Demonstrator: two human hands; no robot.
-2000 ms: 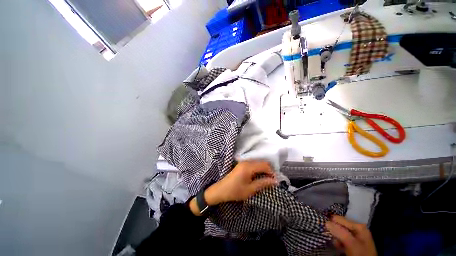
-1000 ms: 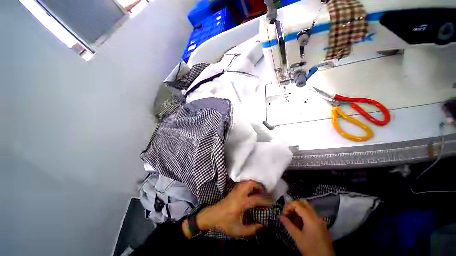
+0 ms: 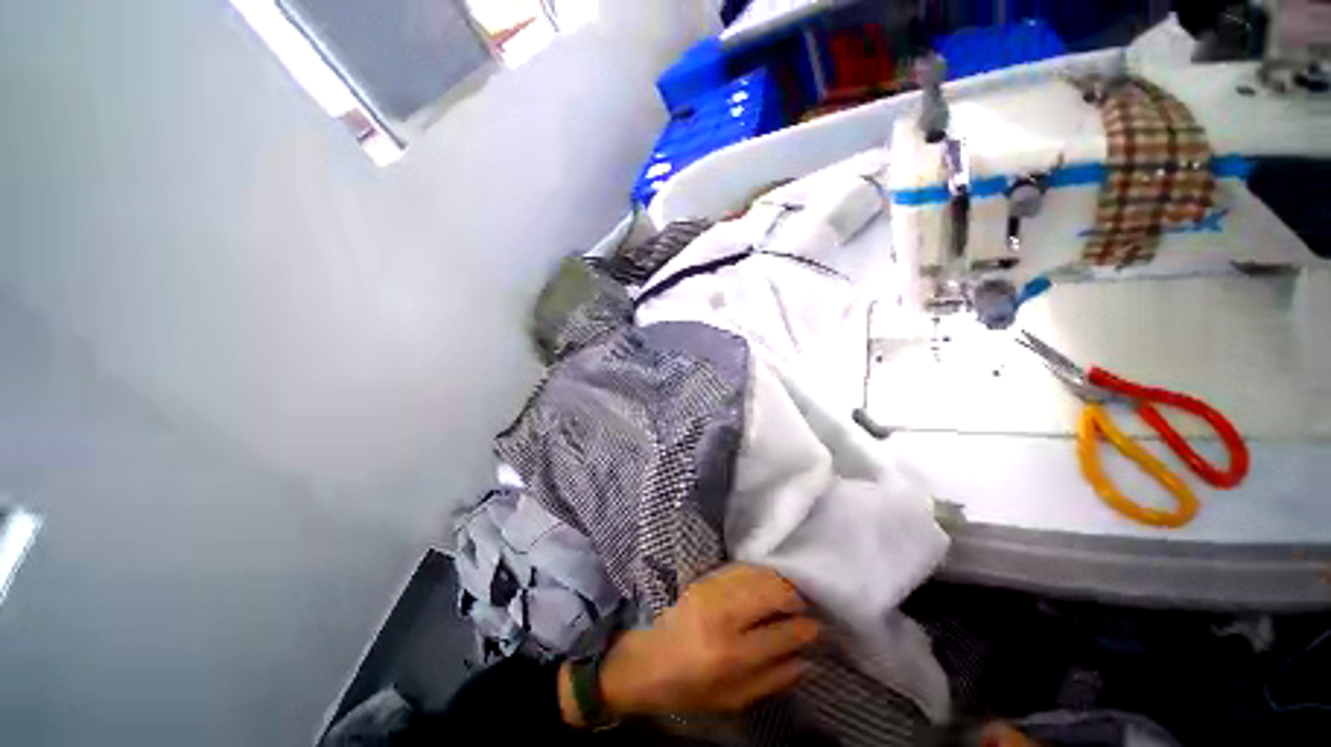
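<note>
The checked shell fabric [image 3: 628,438] lies over the left part of the table and hangs over its front edge towards my lap. White lining [image 3: 832,525] lies beside it and also hangs over the edge. My left hand [image 3: 730,642], with a band at the wrist, has its fingers curled on the checked cloth below the table edge. My right hand [image 3: 1007,734] is cut off by the bottom edge of the picture; only a small blurred part shows, beside dark and grey cloth, so its grip is hidden.
Scissors [image 3: 1153,438] with red and yellow handles lie right of the needle plate [image 3: 949,365]. The sewing machine [image 3: 993,190] has a plaid scrap [image 3: 1153,175] over its head. A grey garment pile [image 3: 533,577] is low at left. Blue crates [image 3: 708,124] stand behind, near the white wall [image 3: 292,321].
The hands were close together on the checked cloth; my right hand has moved right and down, mostly out of view. More white lining shows over the table edge. The camera view has shifted.
</note>
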